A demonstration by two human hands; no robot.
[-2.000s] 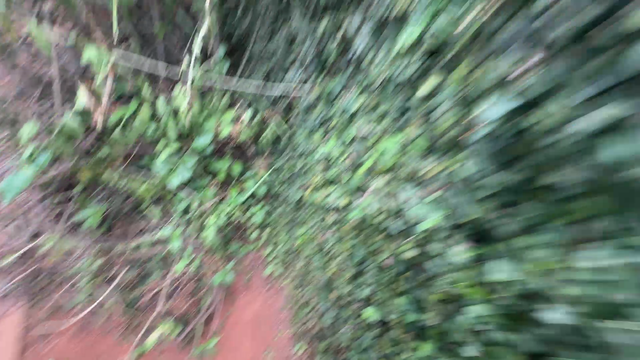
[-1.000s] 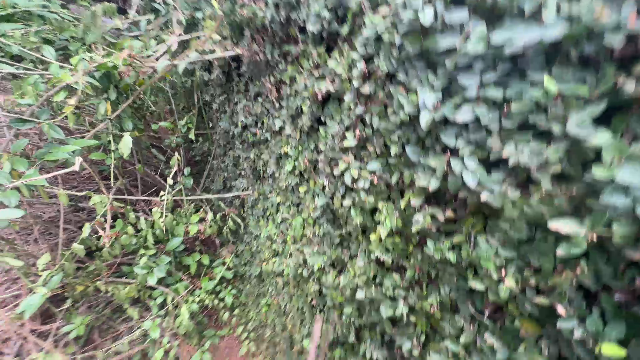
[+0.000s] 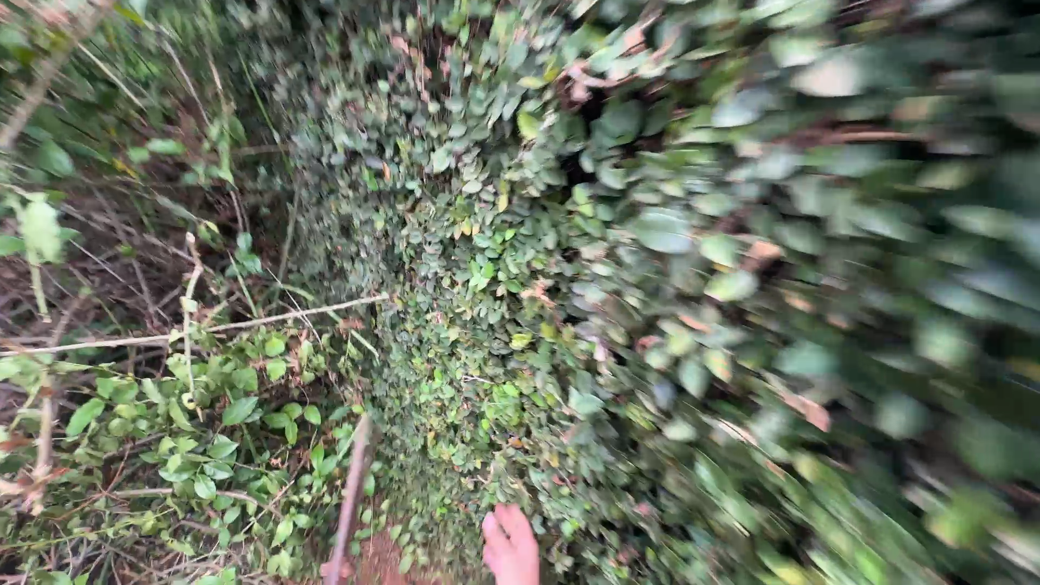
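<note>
At the bottom centre, my right hand [image 3: 511, 548] reaches up beside the leafy hedge wall [image 3: 487, 325], its fingers extended and nothing visible in them. Part of my left hand [image 3: 338, 570] shows at the bottom edge, closed around the lower end of a long, narrow brown tool or stick [image 3: 354, 496]. That piece points upward, a little tilted, between the hedge and the loose branches. Its lower end is out of view, and whether it is a blade or a stick cannot be told.
Tangled leafy branches [image 3: 219, 455] fill the left side. A thin bare branch [image 3: 244, 323] runs across them to the hedge's face. Reddish soil [image 3: 380, 561] shows low between hedge and branches. Blurred foliage stands close on the right.
My right hand has come into view at the bottom. More of the brown tool or stick shows than one second ago. The view has shifted and is less blurred than two seconds ago.
</note>
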